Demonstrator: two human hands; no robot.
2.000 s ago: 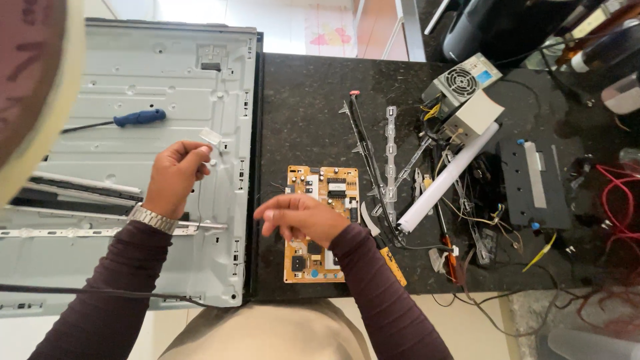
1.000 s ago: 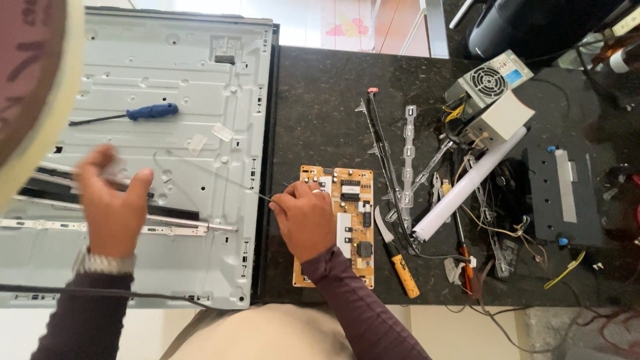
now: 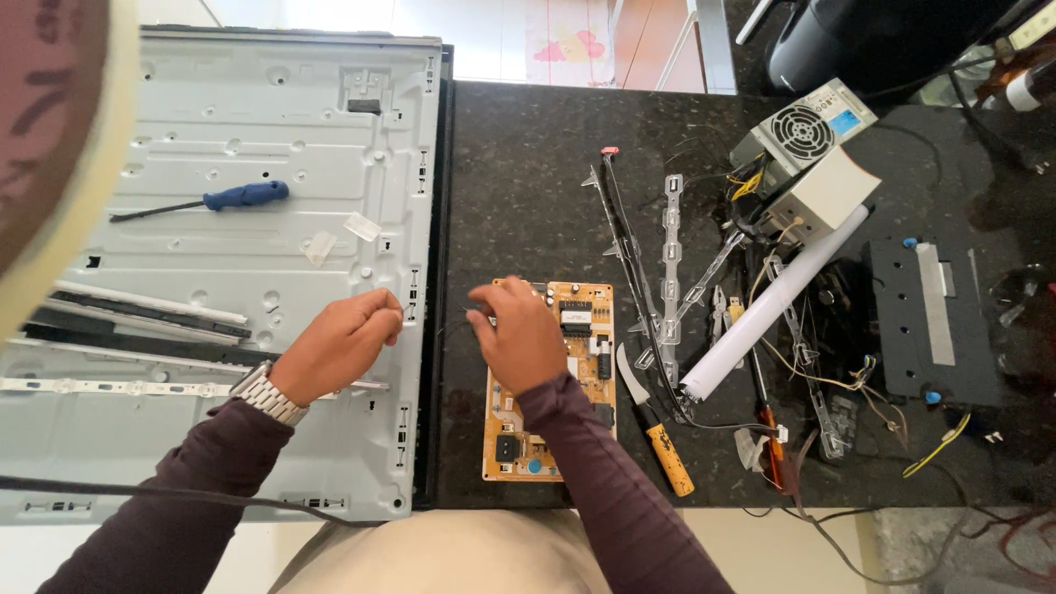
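My left hand (image 3: 340, 345), with a metal-band watch (image 3: 268, 394) at the wrist, is over the right part of a grey metal TV back panel (image 3: 247, 157). Its fingers are curled together; whether they pinch something small cannot be told. My right hand (image 3: 524, 337) hovers over the upper left of an orange-brown power circuit board (image 3: 544, 462), thumb and index finger apart, with nothing plain between them. A blue-handled screwdriver (image 3: 246, 195) and two translucent pieces (image 3: 361, 226) lie on the panel above my left hand. LED strips (image 3: 124, 386) lie to its left.
Right of the board on the dark stone counter (image 3: 528, 165) are a curved knife with a yellow handle (image 3: 670, 459), clear plastic strips (image 3: 672, 256), a white roll (image 3: 775, 305), a computer power supply (image 3: 804, 132), a black plate (image 3: 899, 330) and loose wires. A large tape roll (image 3: 58, 148) blocks the upper left.
My left hand has moved right across the panel since one second ago. My right hand has opened its thumb and index finger near the board's upper left.
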